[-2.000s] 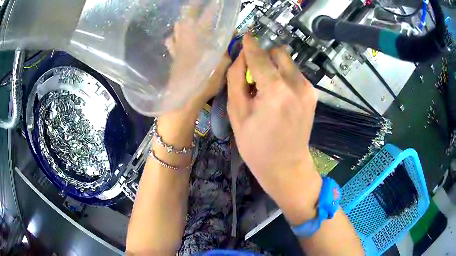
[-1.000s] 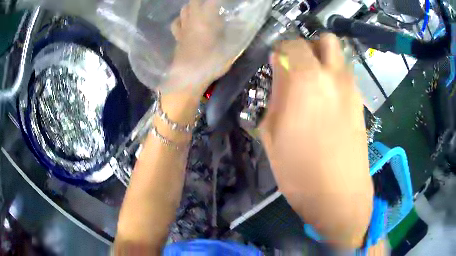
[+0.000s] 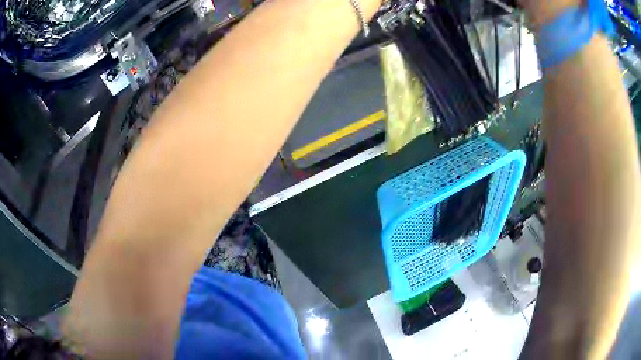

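Note:
Both my hands are cut off by the top edge; only the forearms show. My left forearm (image 3: 204, 140) crosses the left half, with a bracelet at its wrist by the top edge. My right forearm (image 3: 590, 169) runs down the right side, with a blue band (image 3: 573, 39) at the wrist. A bundle of black cables (image 3: 450, 70) lies between the wrists, with silver ends towards me. A crinkled yellowish film (image 3: 404, 105) lies beside it. A blue perforated basket (image 3: 450, 169) holds more black cables (image 3: 462, 214).
The bowl feeder (image 3: 60, 31) with silver parts is at the top left. The dark green worktable (image 3: 309, 242) has a pale edge. A white surface (image 3: 422, 344) with a dark and green object (image 3: 434, 308) is below the basket. A yellow floor line (image 3: 337, 135) shows beyond the table edge.
The view has swung right and down. The bowl has shifted up and left, and the basket shows fully. Both hands have left at the top, and the clear plastic guard is out of view.

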